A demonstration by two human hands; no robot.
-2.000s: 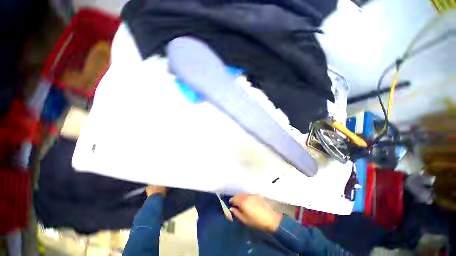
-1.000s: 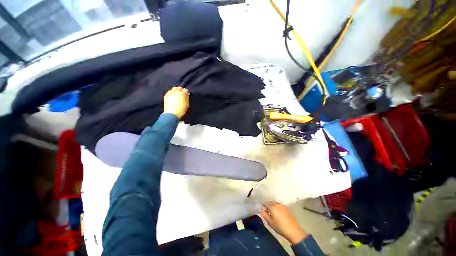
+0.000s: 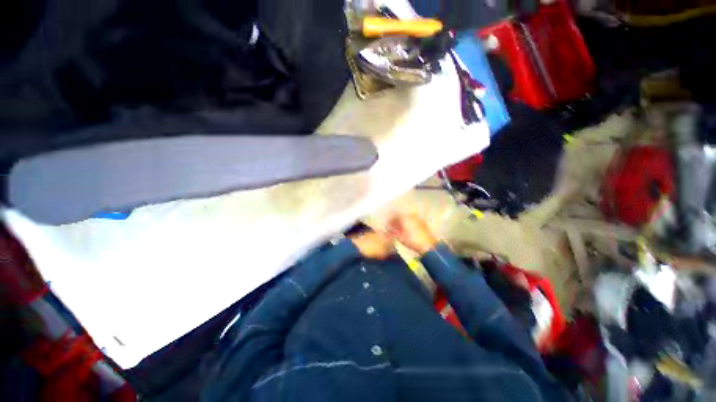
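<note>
The long grey-blue sleeve board (image 3: 188,169) lies across the white-covered pressing table (image 3: 196,263) with no cloth on it. My left hand (image 3: 373,243) and my right hand (image 3: 412,230) are close together in front of my body, just beyond the table's near edge. Both are blurred; whether they hold anything does not show clearly. The steam iron (image 3: 396,59), with its orange-yellow handle, stands on its metal rest at the table's far side.
A large black garment pile (image 3: 173,71) lies behind the board. Dark-handled scissors (image 3: 471,98) lie near a blue board (image 3: 484,78) at the right edge. Red crates (image 3: 549,55) stand on the right. Red and black items lie on the floor.
My left hand has left the black pile and come back beside my right hand. The view has turned right and down, so the table shows farther left.
</note>
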